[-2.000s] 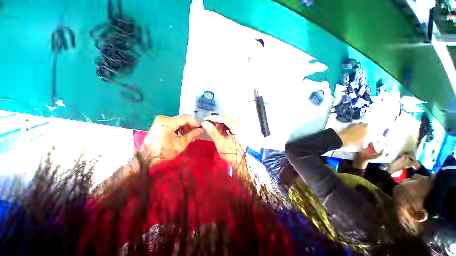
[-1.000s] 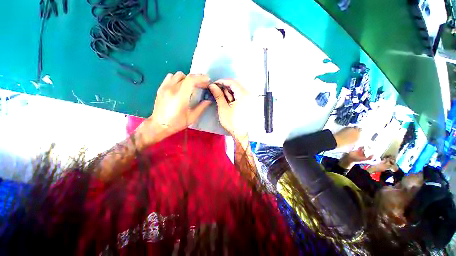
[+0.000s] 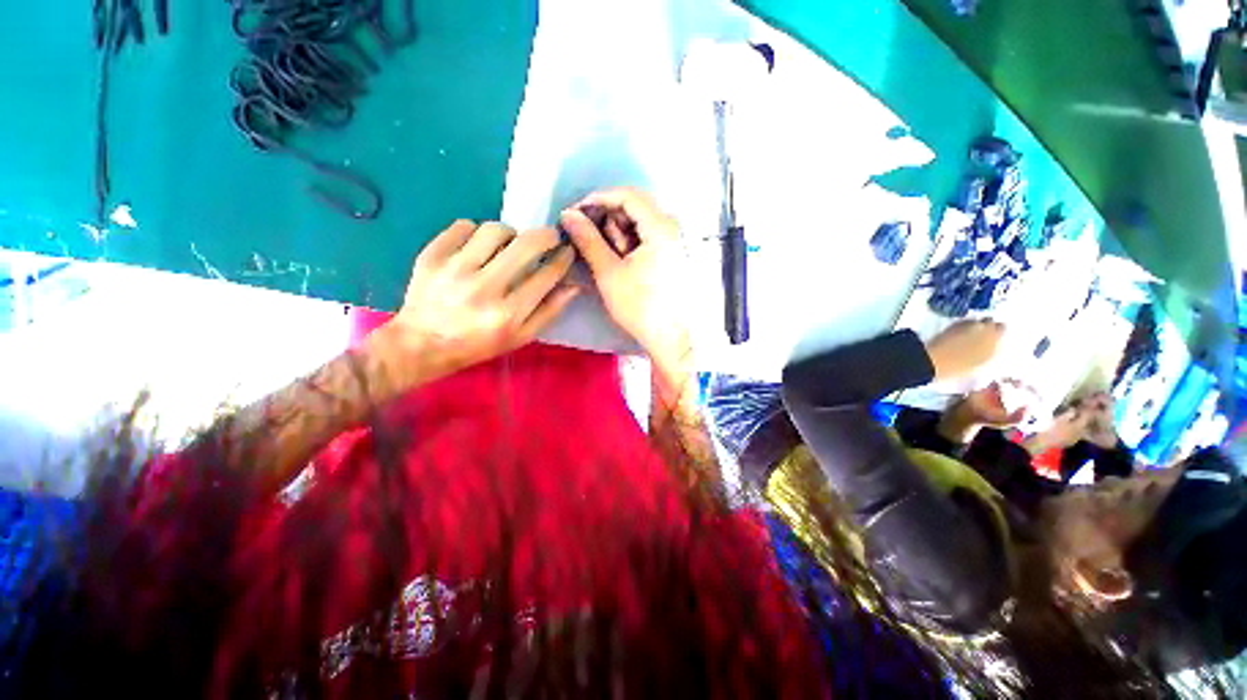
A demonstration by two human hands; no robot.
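My left hand [image 3: 481, 290] and my right hand [image 3: 629, 267] meet over the grey work pad [image 3: 588, 321]. Between their fingertips is a small dark padlock body [image 3: 572, 252], mostly hidden by the fingers. My right thumb and forefinger pinch its upper end, and my left fingers lie along its left side. Whether a shackle is in it cannot be seen. A hammer with a white head and black ribbed grip [image 3: 734, 280] lies on the white sheet [image 3: 807, 185], right of my hands.
Tangled black shackles [image 3: 294, 75] lie on the green surface [image 3: 451, 151] at upper left. A dark block [image 3: 890, 242] lies on the sheet at right. A heap of dark pieces [image 3: 987, 233] is by a neighbouring worker's sleeve [image 3: 862, 383]. A darker green belt [image 3: 1039, 96] runs at upper right.
From two seconds ago, my hands have moved up over the pad, and the padlock seen above them no longer shows there. Since one second ago, my left fingers have straightened over the body.
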